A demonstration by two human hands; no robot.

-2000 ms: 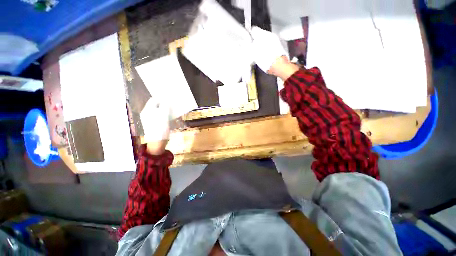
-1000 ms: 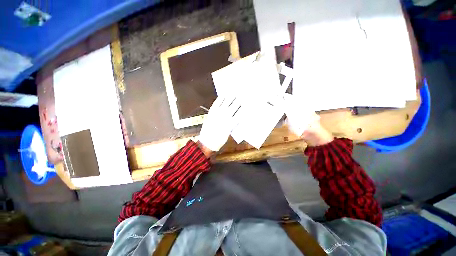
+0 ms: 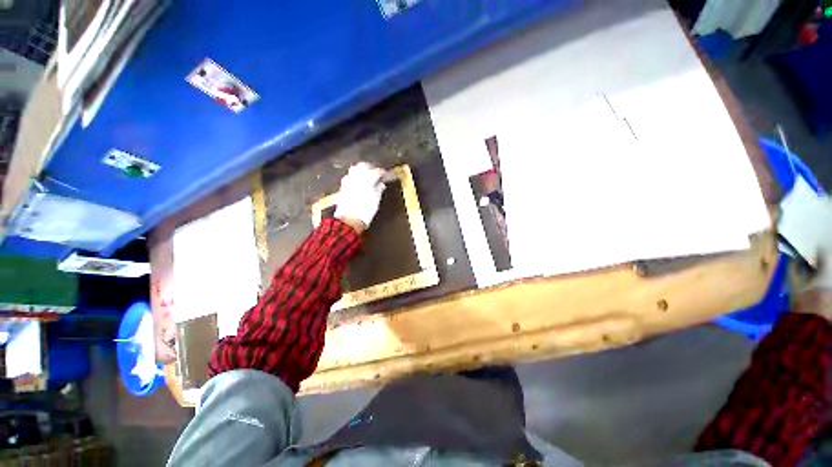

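The cutting die [image 3: 423, 239], a pale wooden rectangular frame with an open centre, lies flat on the dark scuffed board [image 3: 301, 160]. My left hand [image 3: 361, 193], in a white glove, is closed on the die's far side; its fingertips are partly hidden. My right hand [image 3: 815, 285] is at the far right edge of the picture, blurred and partly cut off. It holds white sheet pieces [image 3: 806, 221] over the blue bin [image 3: 775, 296] at the bench's right end.
A large white sheet stack [image 3: 620, 173] covers the right side, with an opening near its left edge. Another white sheet [image 3: 217, 264] lies left, beside a brown rectangle [image 3: 196, 347]. A blue machine [image 3: 274, 64] stands behind. The wooden rail [image 3: 511, 324] runs along the front; a blue tub [image 3: 139, 351] is left.
The white pieces have left the bench middle with my right hand, out to the right. My left hand has let go of them and moved onto the die. The view has turned and shifted.
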